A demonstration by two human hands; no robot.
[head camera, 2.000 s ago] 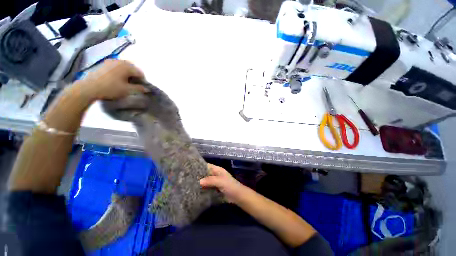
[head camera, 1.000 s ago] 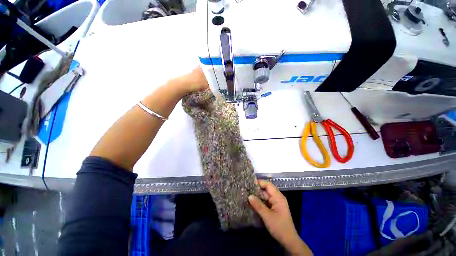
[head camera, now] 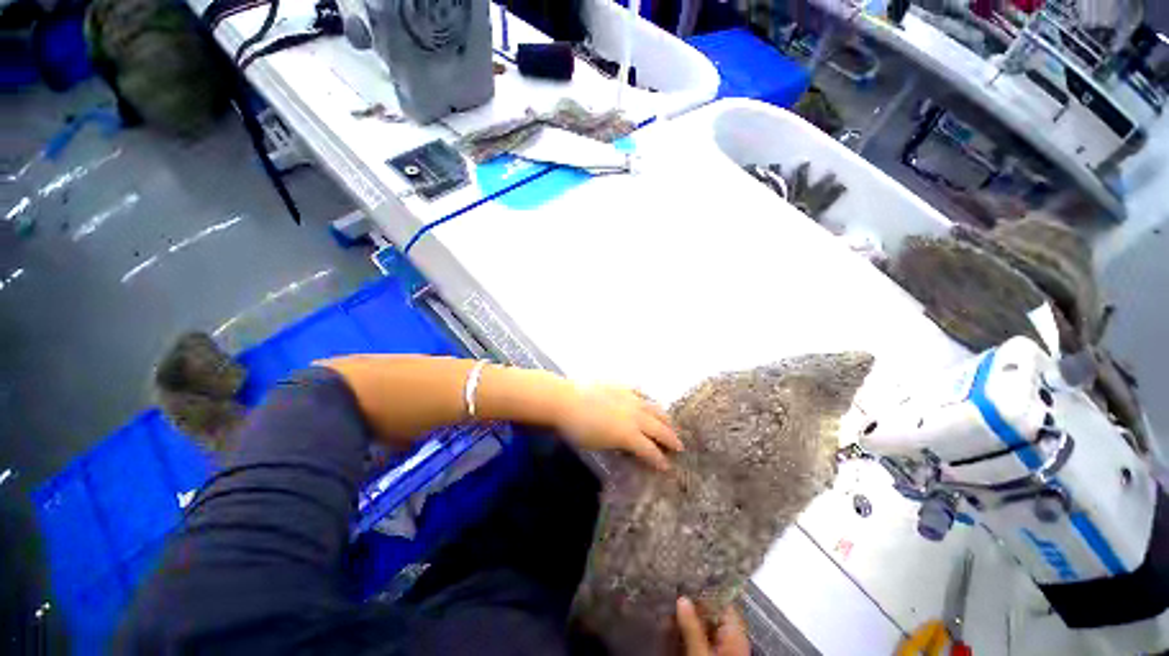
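Note:
The grey-brown tweed panel (head camera: pixel 731 474) lies spread over the table's front edge, its pointed end beside the needle area of the white sewing machine (head camera: pixel 1026 474). My left hand (head camera: pixel 622 426) presses and holds the panel's left edge, fingers on top, thumb hidden. My right hand (head camera: pixel 712 631) holds the panel's near part at the bottom edge of the picture, mostly cut off. The presser foot and needle are too small and blurred to tell if they touch the cloth.
Scissors (head camera: pixel 942 628) lie right of the panel, cut off below. A tweed heap (head camera: pixel 1000 276) lies behind the machine. A pale piece (head camera: pixel 571 150) lies on the left table beside another machine (head camera: pixel 430 58). A blue crate (head camera: pixel 116 487) stands below left.
The view has swung left. My left hand has left the needle area and now lies on the panel's left edge. The panel has turned and lies wider; my right hand still holds its near part.

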